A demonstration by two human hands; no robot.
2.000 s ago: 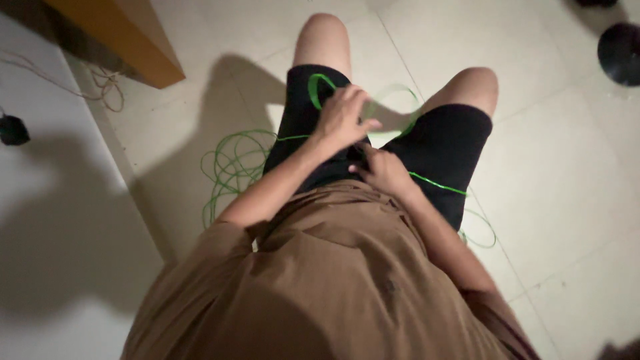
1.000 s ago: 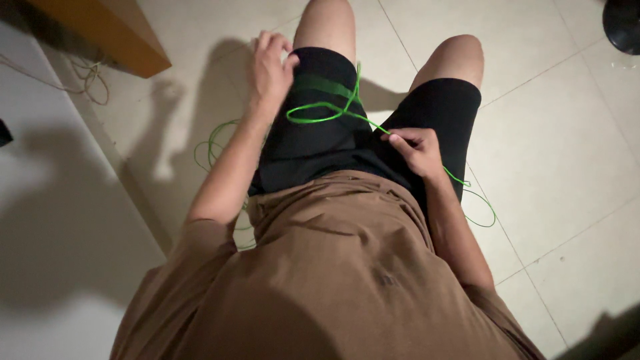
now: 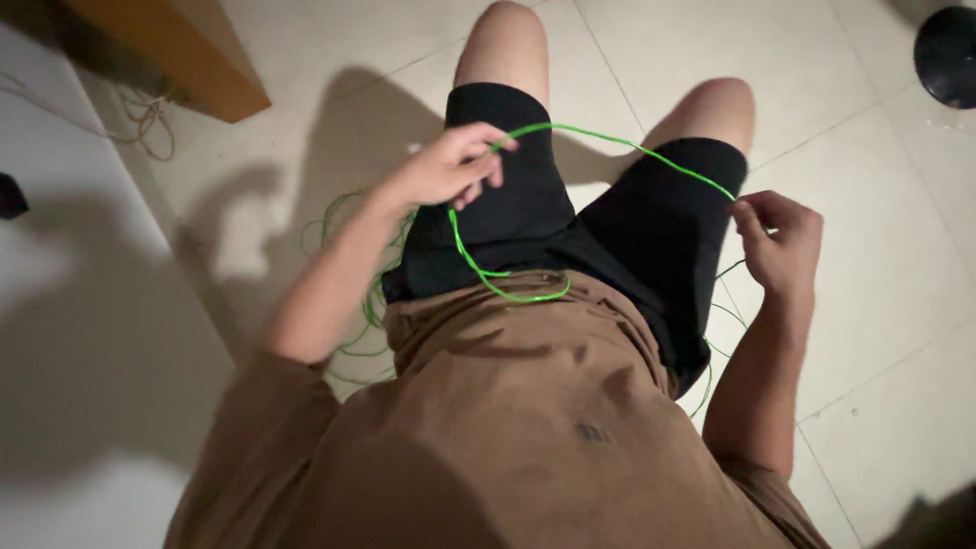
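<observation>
My left hand (image 3: 457,168), above the thigh on the left of the view, has a green cord (image 3: 602,136) between its fingers. From there the cord arches over to my right hand (image 3: 781,236), whose thumb and fingertips pinch it beside the other thigh. A doubled end of cord hangs below my left hand and curves over the black shorts (image 3: 518,229) and the hem of the brown shirt (image 3: 534,366). More cord lies in loose loops (image 3: 366,305) on the floor at the left. A thin stretch of it shows beside my right forearm.
An orange-brown wooden furniture piece (image 3: 191,57) stands at the upper left, with a tangled pale cord (image 3: 152,126) beside it. A white surface (image 3: 69,305) runs along the left. A round black object (image 3: 949,57) is on the tiled floor at the upper right.
My right hand has moved outward to the right with the cord. My left hand, apart from the cord one second ago, has come back inward and holds it. The cord spans more widely between the hands.
</observation>
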